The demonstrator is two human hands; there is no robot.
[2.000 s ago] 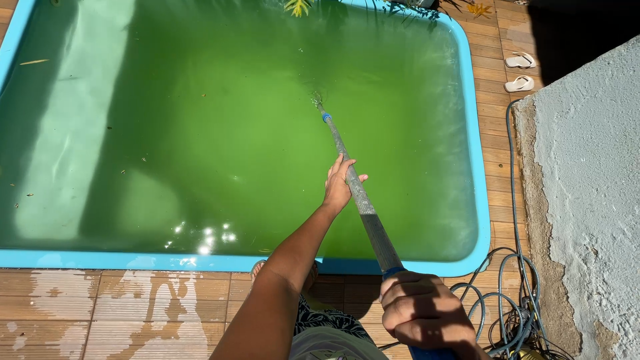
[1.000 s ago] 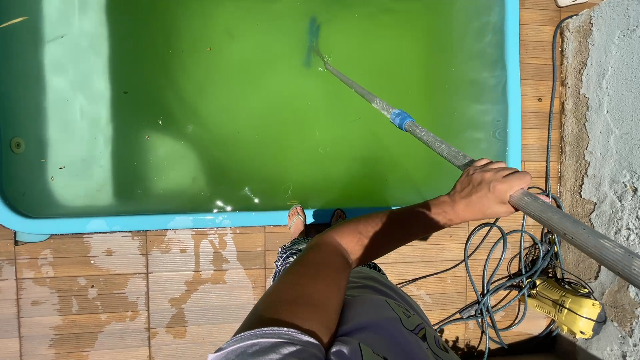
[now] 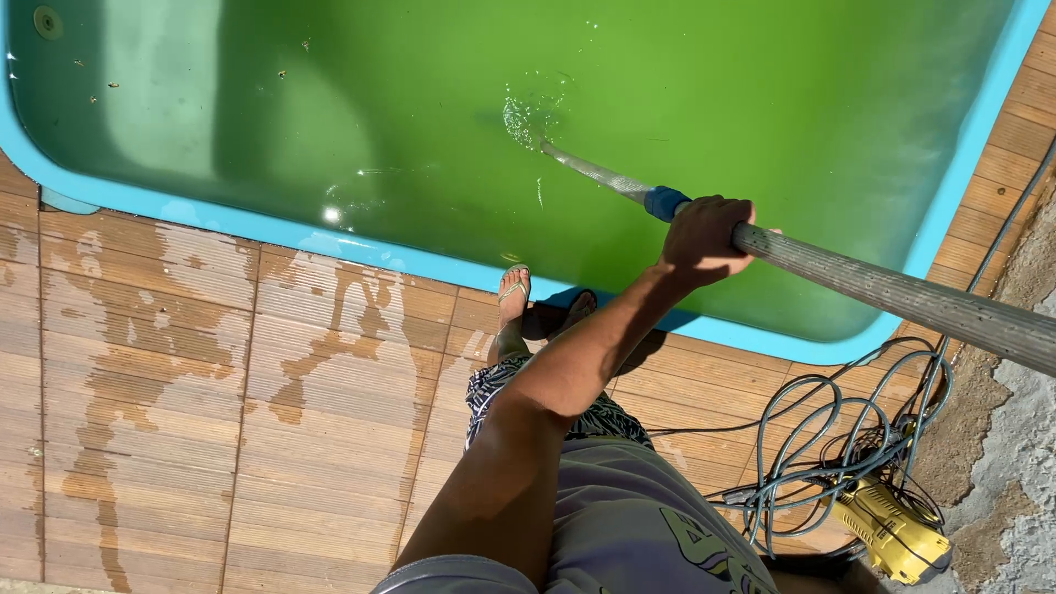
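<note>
My left hand (image 3: 711, 238) is wrapped around a long grey telescopic pole (image 3: 874, 285), just behind its blue locking collar (image 3: 665, 204). From the collar the thinner section slants left and down into the green pool water (image 3: 445, 49), where it enters among splashes. A faint dark shape shows under the surface there; what is on the pole's end cannot be made out. Behind my left hand the pole runs out past the right edge of the view. My right hand is out of view.
My feet in flip-flops (image 3: 513, 289) stand at the pool's light blue rim (image 3: 388, 254). Wooden decking (image 3: 330, 429), partly wet, surrounds it. At the lower right lie a coiled hose (image 3: 775, 462) and a yellow pressure washer (image 3: 895, 532), beside a rough wall (image 3: 1019, 429).
The right hand, on the pole two seconds ago, has left the view. My left hand now grips close behind the blue collar, which was farther ahead of it one second ago. Splashes have appeared.
</note>
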